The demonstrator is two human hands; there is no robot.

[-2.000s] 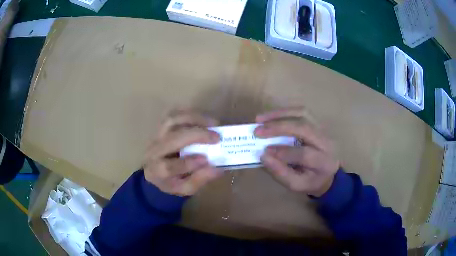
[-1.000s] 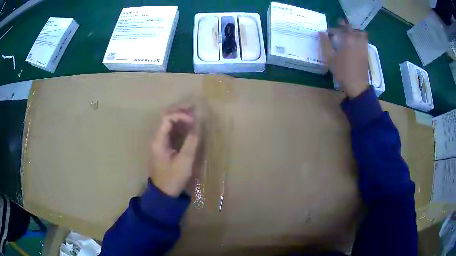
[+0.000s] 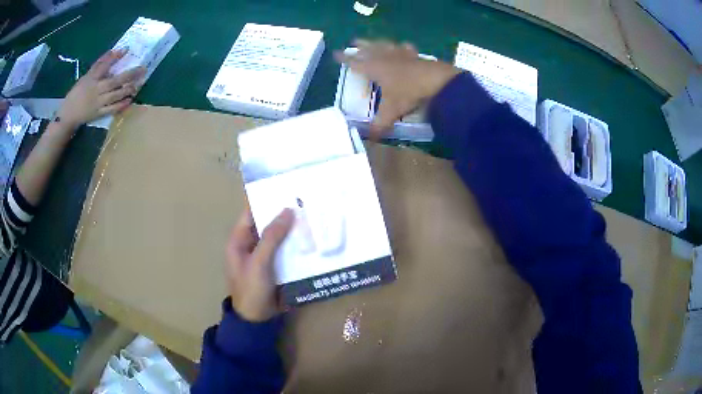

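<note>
My left hand [image 3: 258,265] holds a white retail box [image 3: 327,219] by its left side, thumb on the printed front. The box stands with its black bottom band toward me and its top flap [image 3: 294,142] raised at the far end. My right hand [image 3: 396,81] is stretched over an inner tray [image 3: 356,94] on the belt, fingers spread and slightly blurred. It covers much of the tray; whether it touches the tray I cannot tell.
Closed boxes lie on the green belt [image 3: 196,73], one left of the tray [image 3: 268,71] and one right [image 3: 500,77]. More filled trays [image 3: 577,146] sit at right. Another person's hand [image 3: 100,92] touches a box at left. Brown cardboard [image 3: 162,200] covers the near surface.
My left hand, empty one second ago, now holds the retail box. My right hand has moved left from the right-hand closed box to over the tray. Another person's hand has appeared at left.
</note>
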